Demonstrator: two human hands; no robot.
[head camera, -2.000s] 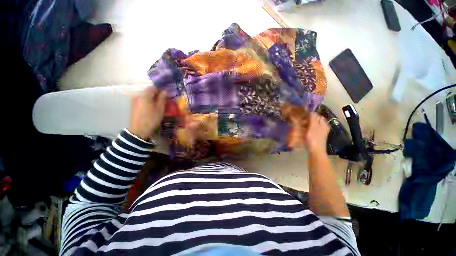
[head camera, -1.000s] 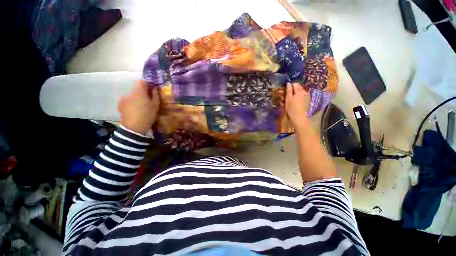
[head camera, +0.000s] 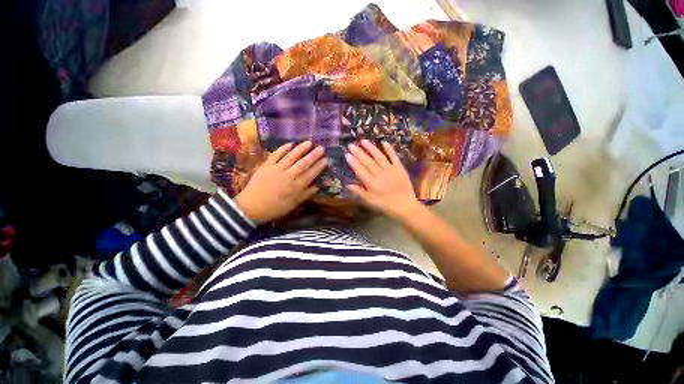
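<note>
The patchwork garment (head camera: 375, 82), in purple, orange and navy patches, lies spread over the right part of the pale sleeve board (head camera: 127, 133) and onto the table behind it. My left hand (head camera: 281, 182) lies on the garment's near part, palm down, fingers slightly apart. My right hand (head camera: 381, 178) lies flat beside it, just to the right, fingers spread. Neither hand grips the cloth. The garment's near edge is partly hidden under my hands and hangs towards my body.
The dark iron (head camera: 514, 199) rests right of the garment, its cord curving right. Small dark snips (head camera: 550, 266) lie below it. A smartphone (head camera: 550, 109) lies beyond it. Dark blue cloth (head camera: 637, 262) is at the right edge. A dark garment (head camera: 112, 34) is upper left.
My hands have let go of the garment's left and right parts and moved inward, now lying flat close together on its near part. The cloth looks flatter and more spread out.
</note>
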